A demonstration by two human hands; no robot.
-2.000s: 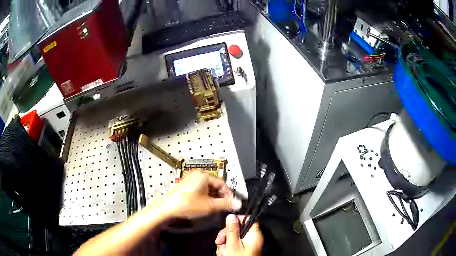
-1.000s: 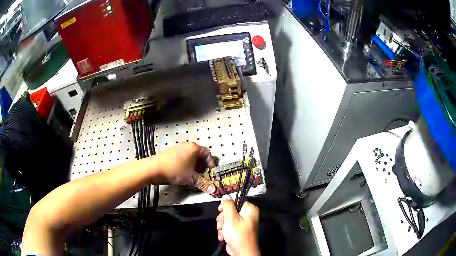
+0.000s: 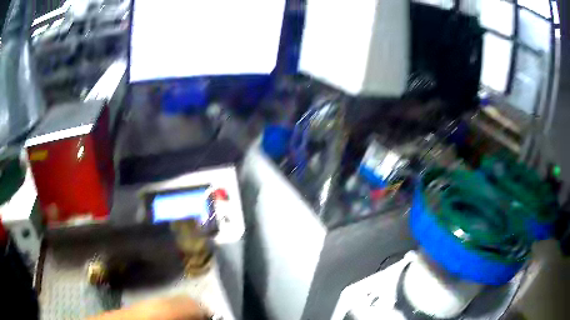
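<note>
The picture is blurred. A strip of my left hand or forearm (image 3: 153, 309) shows at the bottom edge, cut off, and its fingers cannot be made out. My right hand is out of the picture. A brass-coloured fixture (image 3: 97, 272) sits on the perforated table plate (image 3: 59, 294) at lower left, with something dark below it. Stacked brass-coloured fixtures (image 3: 192, 248) stand in front of the control panel (image 3: 181, 205). The near fixture and the held black cables are not in view.
A red machine housing (image 3: 72, 169) stands at left. A red button (image 3: 219, 195) is beside the panel screen. A grey cabinet (image 3: 284, 234) stands at centre, and green bowls with blue rims (image 3: 459, 262) at right. Large bright white panels (image 3: 206, 40) are at the back.
The view has swung upward and right. The near fixture, my right hand and the cables it held have left the picture. My left arm has dropped to the bottom edge.
</note>
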